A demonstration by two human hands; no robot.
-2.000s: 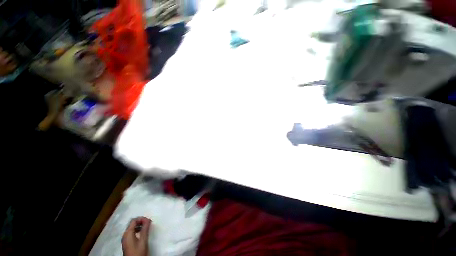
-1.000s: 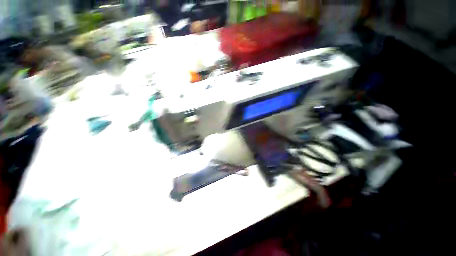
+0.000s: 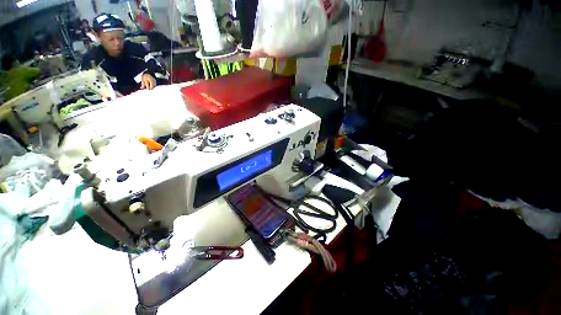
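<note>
No hand of mine is in view. A white sewing machine [image 3: 178, 163] with a green end cover and a lit blue display stands in front of me. Its shiny metal bed plate [image 3: 163, 274] lies under the needle area. Reddish-brown snips [image 3: 218, 252] lie on the bed. A smartphone [image 3: 261, 212] with a lit screen leans at the machine base, with a black pen-like tool [image 3: 261, 245] beside it. Black-handled shears [image 3: 315, 212] lie to its right. White cloth [image 3: 37, 271] is piled at the left, washed out near the table.
A glossy red box [image 3: 237, 95] stands behind the machine. A person [image 3: 120, 58] in a dark cap sits at another machine at the back left. A filled plastic bag [image 3: 292, 27] hangs above. A braided cord [image 3: 317, 248] hangs over the table edge. Dark cloth fills the right.
The view has swung right and up, bringing the whole machine and the person behind into sight. The hand seen at the lower left earlier is out of the picture.
</note>
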